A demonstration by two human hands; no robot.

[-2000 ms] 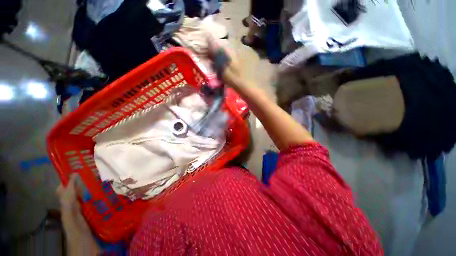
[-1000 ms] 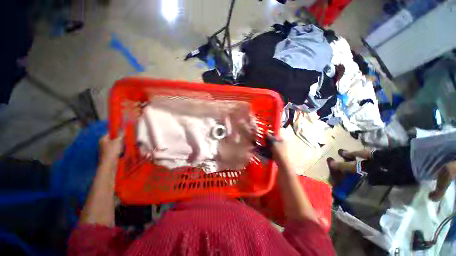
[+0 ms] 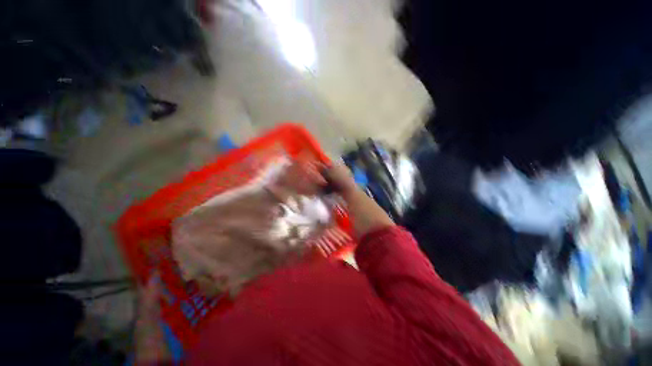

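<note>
A red plastic basket (image 3: 207,179) is held in front of my body, tilted in the picture and blurred. Beige cut fabric pieces (image 3: 221,229) lie in it, with a bright white patch on them that is too blurred to name. My right hand (image 3: 336,182) grips the basket's right end. My left hand (image 3: 149,314) is at the basket's lower left side, heavily blurred and partly cut off by the bottom edge; it appears to hold the rim.
A heap of dark, white and light blue cloth (image 3: 529,200) lies to the right. A large black shape fills the upper right. Dark shapes stand at the left edge. Pale floor (image 3: 350,64) with a glare spot shows ahead. A small dark object (image 3: 161,109) lies on the floor.
The view has turned and blurred. The basket has gone from level to slanted, its right end higher, still held. The cloth heap now appears closer on the right.
</note>
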